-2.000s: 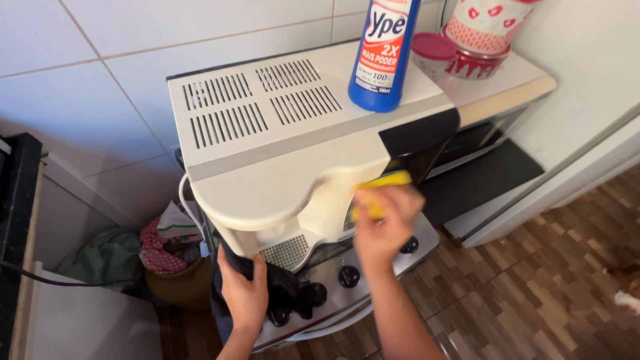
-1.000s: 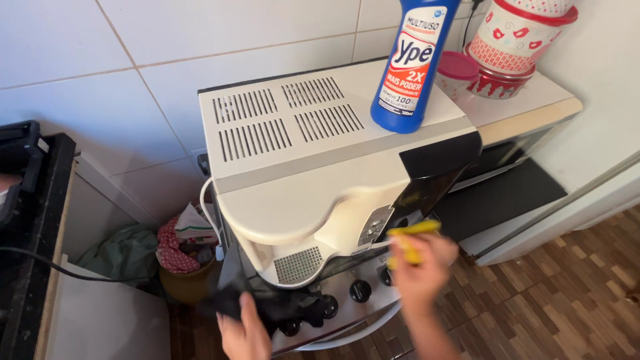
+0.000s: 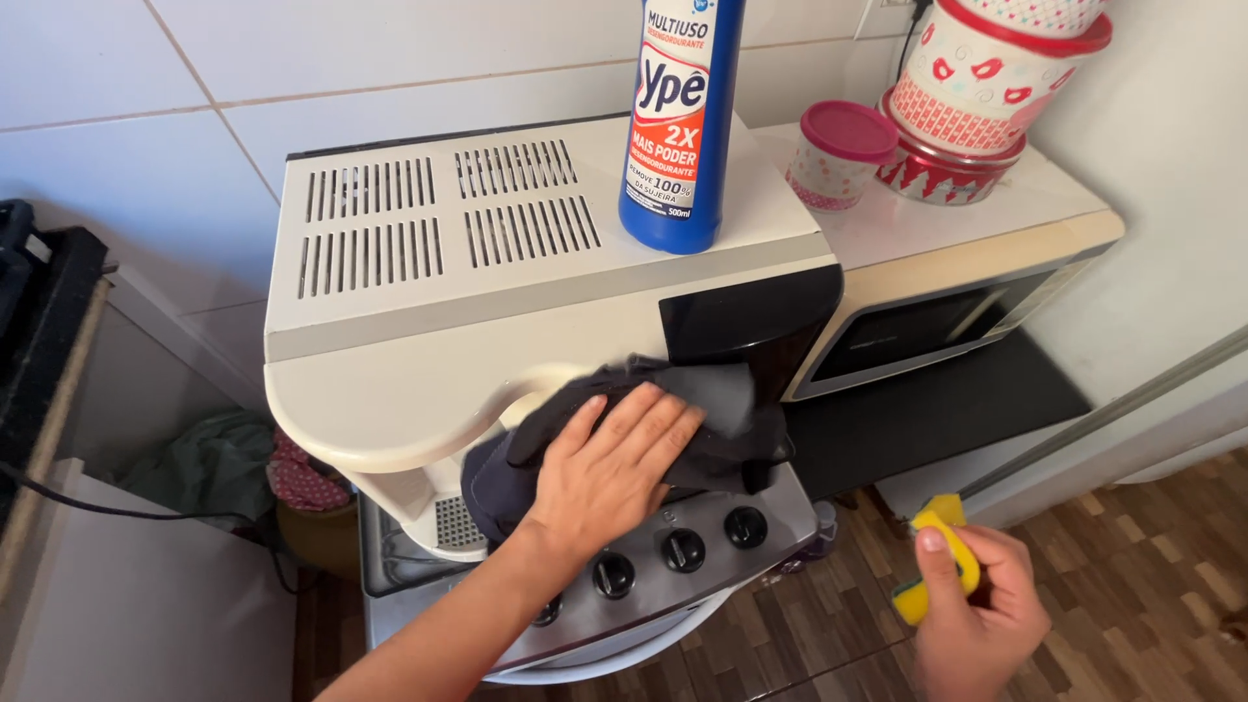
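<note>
My left hand (image 3: pixel 609 458) lies spread over a dark cloth (image 3: pixel 717 439), pressing it against the front of a white countertop appliance (image 3: pixel 390 380) with a drip grate (image 3: pixel 456 522), probably a water dispenser. The cloth hides much of the front. To the lower right, away from the appliance, my right hand (image 3: pixel 975 595) pinches a bent yellow sponge (image 3: pixel 941 561) with a green side. A blue bottle of Ypê degreaser (image 3: pixel 678 127) stands upright on the vented top of the appliance.
Beneath the appliance is a stove with black knobs (image 3: pixel 682 550). At the right, a microwave (image 3: pixel 926 322) carries a pink-lidded tub (image 3: pixel 843 156) and stacked red and white tins (image 3: pixel 975 107). A dark countertop edge (image 3: pixel 58 331) and a cable (image 3: pixel 127 509) are at the left.
The cloth in my left hand has moved from the appliance's lower left onto its front. My right hand has drawn the sponge away from the front, down to the right.
</note>
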